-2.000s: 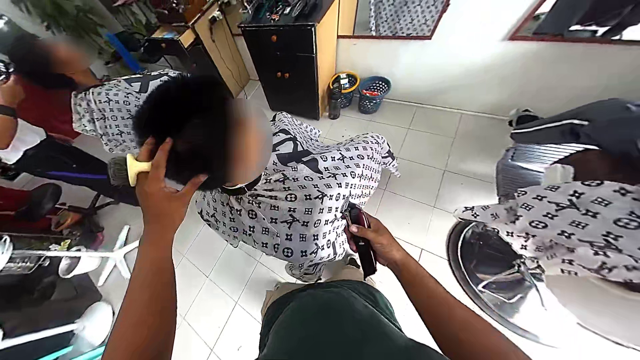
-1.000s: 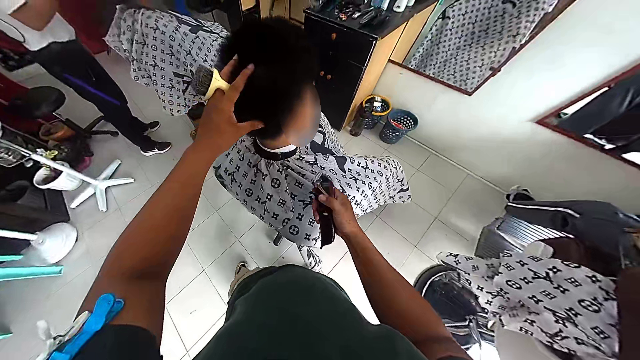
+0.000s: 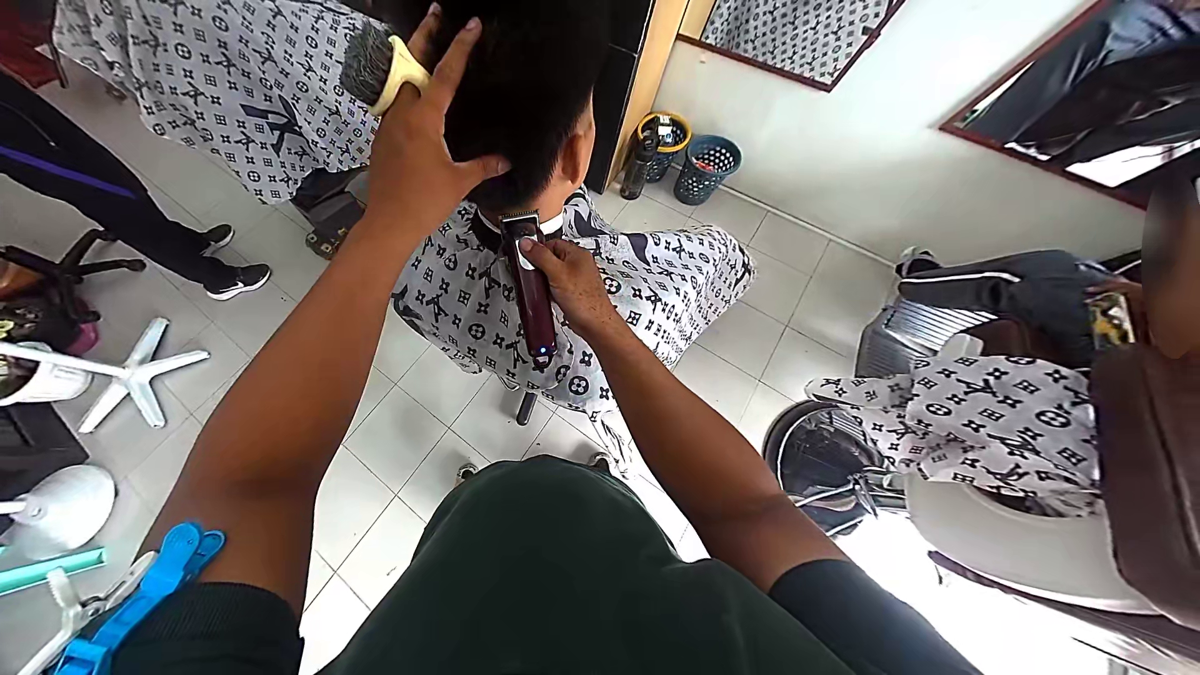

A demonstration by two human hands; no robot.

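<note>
A seated person with short dark hair (image 3: pixel 525 84) wears a white patterned barber's cape (image 3: pixel 469 300) and a white neck strip (image 3: pixel 551 225). My left hand (image 3: pixel 422 159) rests on the back of the head, thumb low near the nape. Between its fingers it holds a neck brush with grey bristles and a pale yellow handle (image 3: pixel 403 75). My right hand (image 3: pixel 572 286) grips a dark red cordless hair clipper (image 3: pixel 532 300), thumb on its front. The clipper's blade is up at the nape, by the neck strip; whether it touches hair cannot be told. A small blue light shows at its lower end.
Two plastic baskets (image 3: pixel 708 169) and a dark bottle (image 3: pixel 639 164) stand by the wall. At right is a barber's chair (image 3: pixel 1012 544) with a patterned cape (image 3: pixel 994 412). Another person's legs (image 3: pixel 122 187), a white star-shaped base (image 3: pixel 141 375) and another caped person (image 3: pixel 262 94) are at left.
My right hand has raised the clipper from in front of the cape to the nape. My left hand stays at the head with the brush. The view has shifted.
</note>
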